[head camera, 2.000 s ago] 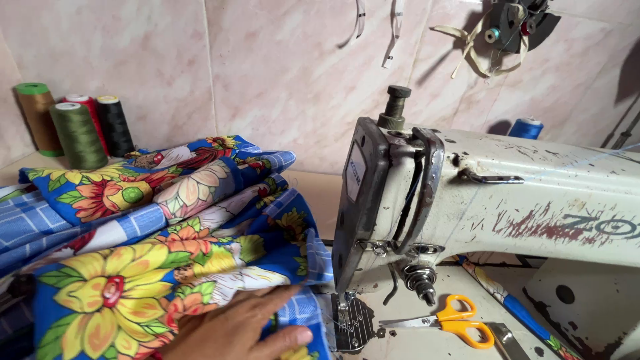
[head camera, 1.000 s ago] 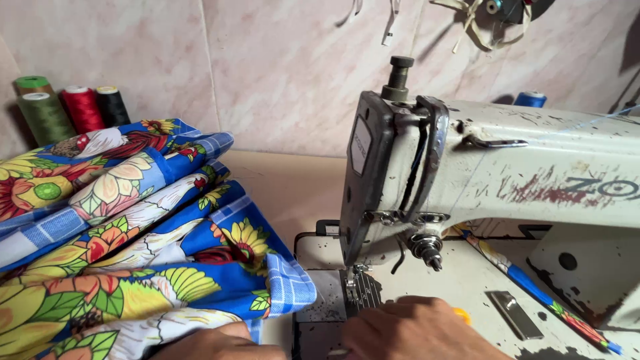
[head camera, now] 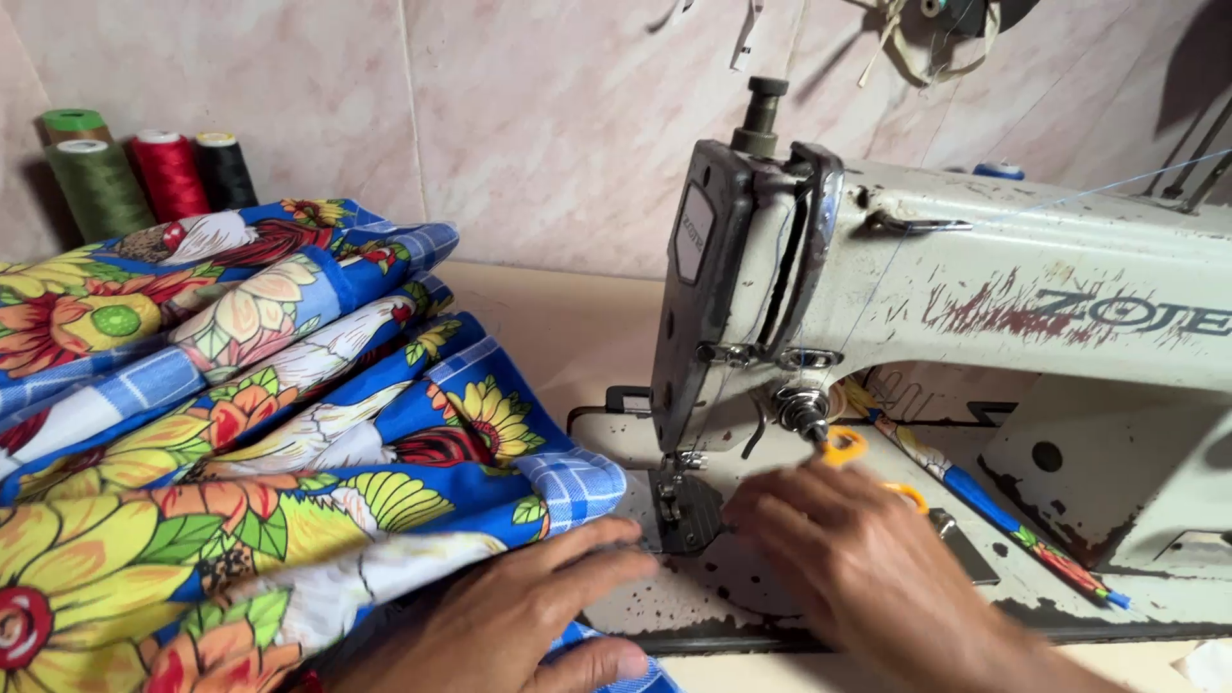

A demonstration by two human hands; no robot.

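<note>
A pile of blue printed fabric (head camera: 318,433) with sunflowers, roosters and checked borders fills the left side. My left hand (head camera: 520,616) lies on its lower right edge, fingers spread toward the needle plate (head camera: 698,515). Over the machine bed, just right of the presser foot (head camera: 672,496), is my right hand (head camera: 847,539); its fingers are bent, slightly blurred, and whatever lies under them is hidden. Orange-handled scissors (head camera: 844,446) show partly behind that hand. The white Zoje sewing machine (head camera: 962,260) has chipped paint and blue thread running to its head.
Green (head camera: 99,191), red (head camera: 170,173) and black (head camera: 225,171) thread spools stand against the tiled wall. A narrow strip of printed fabric (head camera: 1001,510) and a metal plate (head camera: 965,549) lie on the bed at the right.
The right hand, not in view two seconds ago, has come over the machine bed and now partly covers the scissors. The fabric's checked edge has moved left from the presser foot.
</note>
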